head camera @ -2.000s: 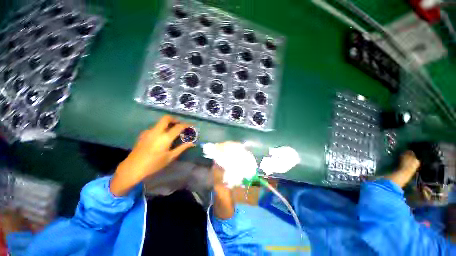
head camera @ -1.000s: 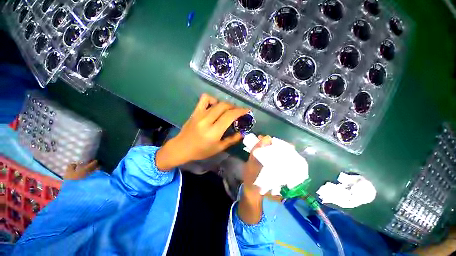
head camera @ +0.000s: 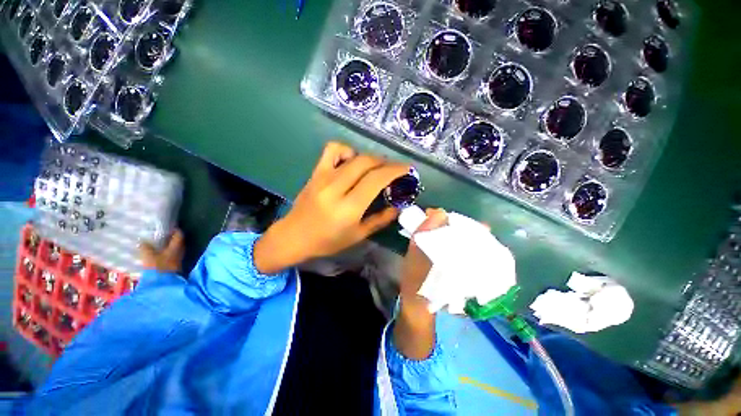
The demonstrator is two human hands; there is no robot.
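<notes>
My left hand (head camera: 329, 207) holds a dark, glossy lens assembly (head camera: 402, 188) by its rim between thumb and fingers, just in front of the large tray's near edge. My right hand (head camera: 424, 280) is closed round a green air gun (head camera: 496, 305), mostly covered by a white wipe (head camera: 467, 262). The wrapped tip is close to the lens; I cannot tell if they touch. A pale hose (head camera: 552, 374) trails from the gun. The clear lens tray (head camera: 463, 166) holds rows of similar dark lenses; its far part is cut off by the frame.
Stacked clear lens trays (head camera: 118, 69) lie at upper left on the green bench (head camera: 223, 89). A crumpled spare wipe (head camera: 583, 305) lies at right, near a small-parts tray (head camera: 703, 325). At left, a person's hand (head camera: 165, 250) touches a white parts tray (head camera: 134, 199) above a red crate (head camera: 65, 284).
The camera view has shifted, with the trays larger than at first. At left, the white parts tray sits further right and over the red crate. My hands keep the lens and wrapped gun.
</notes>
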